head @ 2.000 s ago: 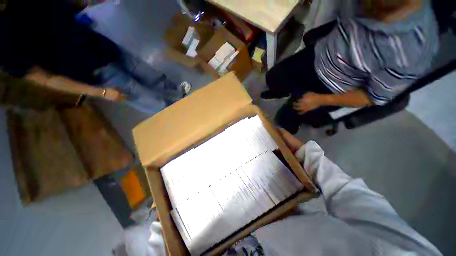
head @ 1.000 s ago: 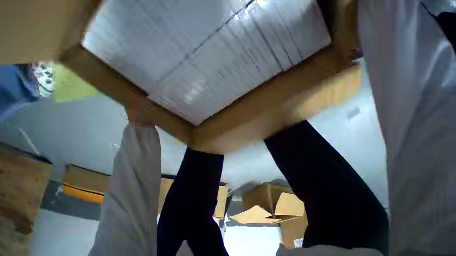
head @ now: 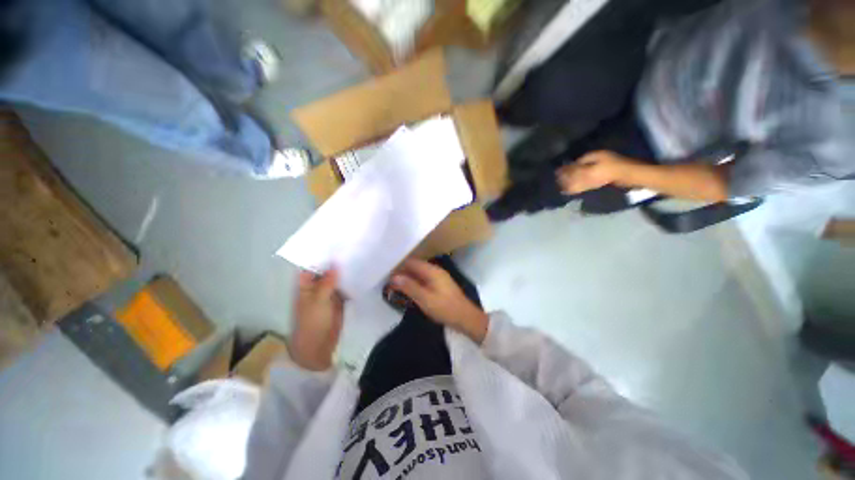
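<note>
A white paper sheet [head: 380, 211] is held at its near edge above the open carton [head: 370, 111]. My left hand [head: 319, 314] grips the sheet's lower left corner with thumb and fingers. My right hand [head: 431, 292] is at the sheet's lower right edge, its fingers bent; a small dark object shows under them, too blurred to name. The carton stands on the floor with its flaps up. The sheet hides most of its inside; some white packs show at the upper rim.
A seated person [head: 731, 103] is at the upper right, with a hand near the carton. Another person's jeans [head: 141, 103] and shoes are at the upper left. An orange-sided box [head: 157, 326] and a wooden surface [head: 52, 230] lie left. More cartons are at the top.
The carton, earlier carried in my arms, now stands on the floor away from my body. The white sheet has appeared in my hands above it.
</note>
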